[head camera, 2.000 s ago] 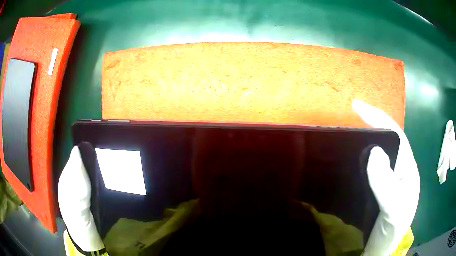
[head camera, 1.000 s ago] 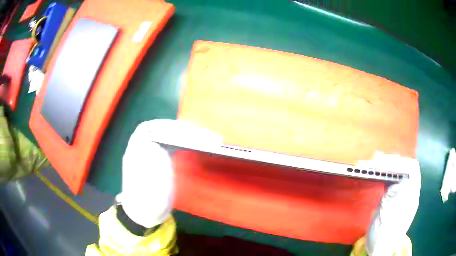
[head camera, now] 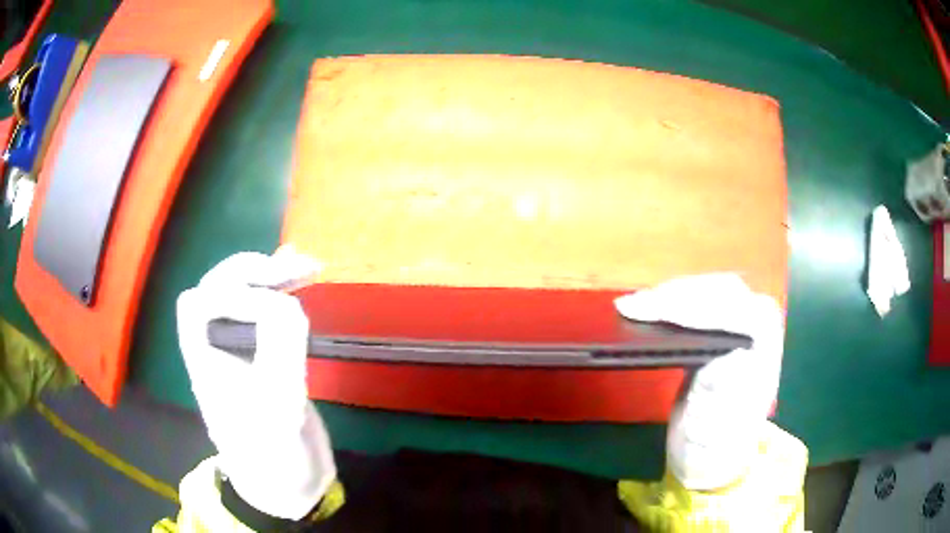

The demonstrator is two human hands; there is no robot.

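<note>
A thin dark-grey tablet is held edge-on above an orange-red foam pad. Its long narrow side frame faces me, with a dark row of holes toward the right. My left hand, in a white glove, grips the left end. My right hand, also gloved in white, grips the right end, with fingers on the far side. The screen and back cover are mostly hidden at this angle.
At the left, a second foam pad bears another grey tablet, back cover up. Beyond it is a blue block. At the right are a crumpled white cloth and a whitish object. A person's yellow sleeve shows at the left edge.
The tablet has gone from screen facing me to edge-on. Since one second ago, it has turned nearly level in view, and both hands appear further left. The whole view has also shifted.
</note>
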